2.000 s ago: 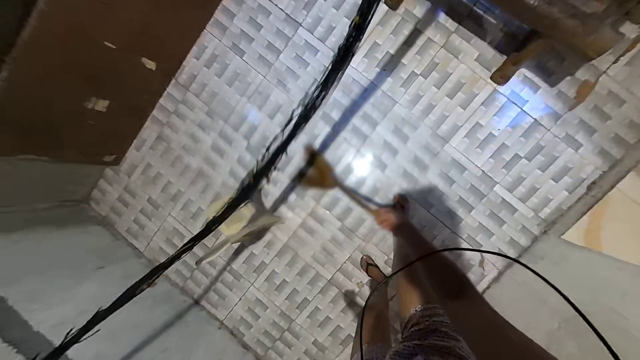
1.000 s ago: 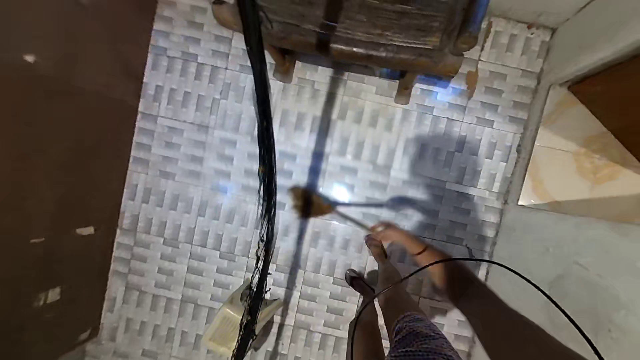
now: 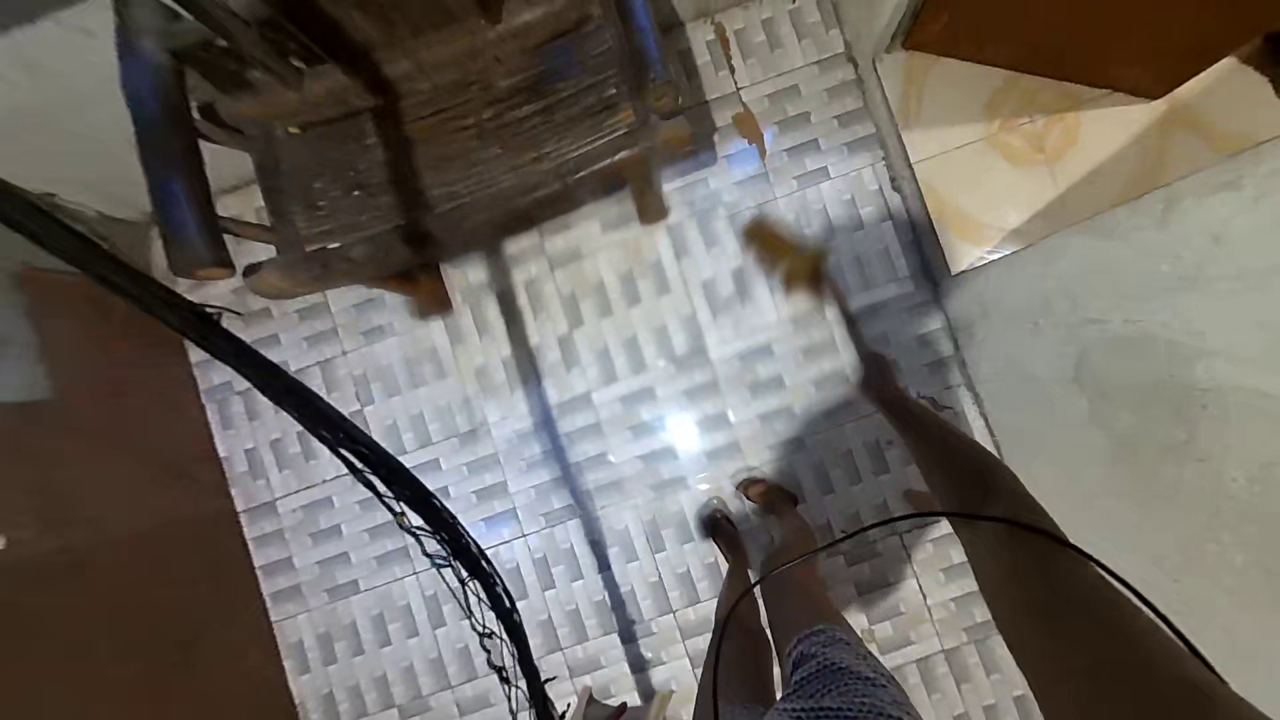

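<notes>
My right hand (image 3: 877,378), right of centre, is closed on the handle of a small brush (image 3: 790,257) with yellowish-brown bristles. The brush is blurred and points up and to the left, over the patterned floor tiles (image 3: 620,390); whether it touches them I cannot tell. My left hand is outside the view. Beneath my right arm, my feet stand on the tiles in sandals.
A worn wooden bench or seat (image 3: 480,130) stands on short legs at the top. A thick black cable bundle (image 3: 300,400) crosses the left side, and a thin black cable (image 3: 900,517) arcs across my arm. A brown panel (image 3: 130,500) lies left, a raised ledge (image 3: 1120,400) right.
The view has turned and shifted towards the wooden seat. The brush, which pointed left from my right hand, now points up and to the left, nearer the ledge on the right.
</notes>
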